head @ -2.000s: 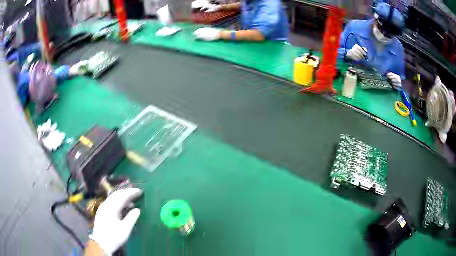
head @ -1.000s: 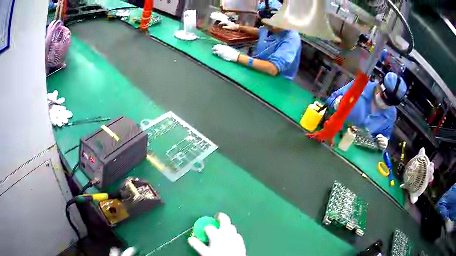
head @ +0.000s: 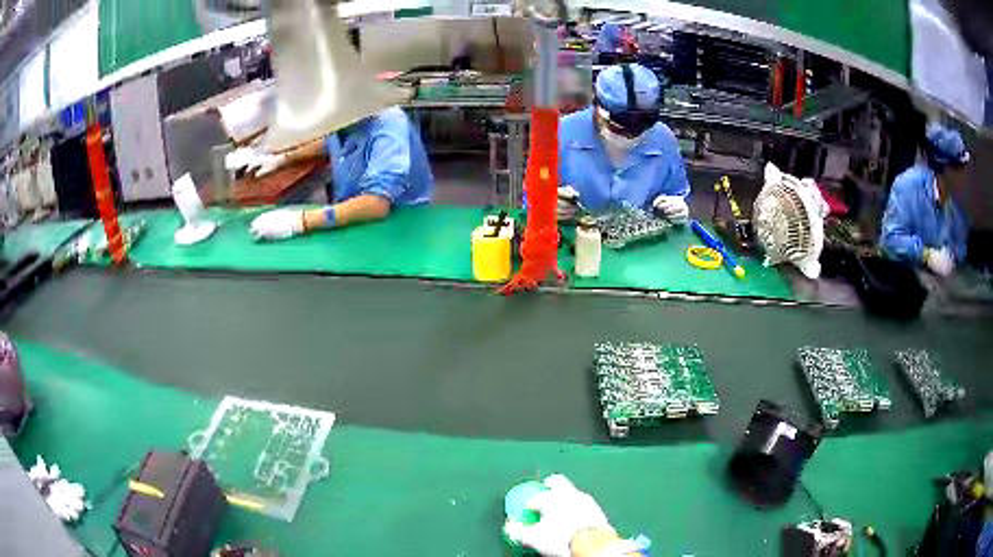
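Note:
My right hand (head: pixel 566 520), in a white glove with a light blue band at the wrist, is at the bottom centre. Its fingers are on the green-rimmed solder spool (head: pixel 525 500) and hold it at its right side. The hand covers part of the spool, and no wire can be made out. My left hand is out of the picture.
A dark soldering station (head: pixel 169 506) and clear template (head: pixel 267 455) lie left. A black round-fronted housing (head: pixel 771 452) stands right, near a stand (head: pixel 819 537) cut by the lower edge. Circuit boards (head: pixel 653 383) lie on the conveyor (head: pixel 381 348). People work opposite.
The view has swung right and up. My left hand, seen at the soldering stand and then at the lower edge, is out of view. My right hand came into view at the spool and stays on it.

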